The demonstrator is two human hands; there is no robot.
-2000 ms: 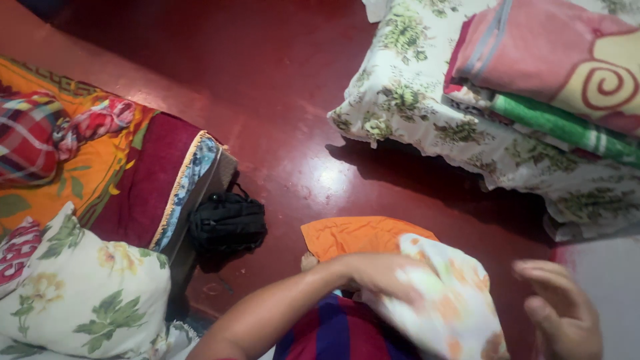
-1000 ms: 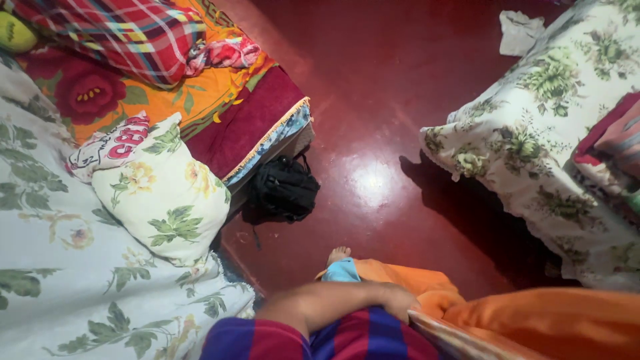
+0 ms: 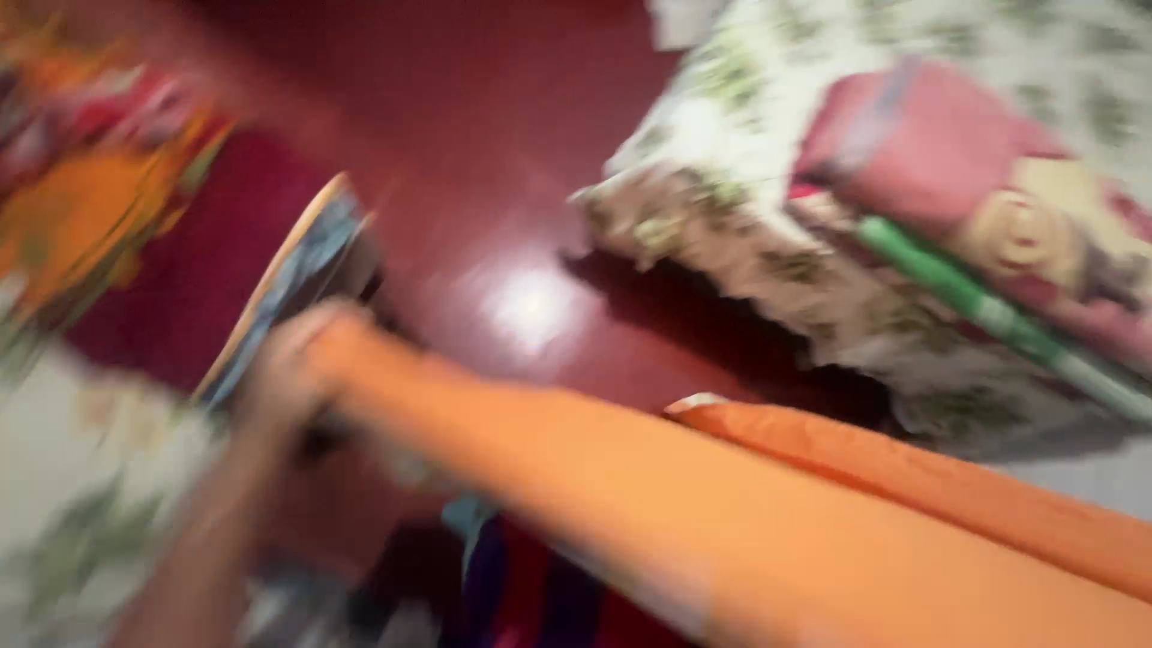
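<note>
My left hand, blurred by motion, grips one end of an orange cloth. The cloth stretches from that hand across my lap to the lower right edge of the view. A second orange fold with a pale corner lies just behind it. My right hand is out of view. Below the cloth shows my red and blue striped clothing.
At the right, folded pink and green blankets lie on a bed with a floral cover. On the left are an orange and maroon cover and a floral pillow or sheet. Between them is a shiny red floor.
My left hand has moved left and outward from my lap with the orange cloth, which is now stretched out. My right hand, seen two seconds ago, is out of view. The view has swung.
</note>
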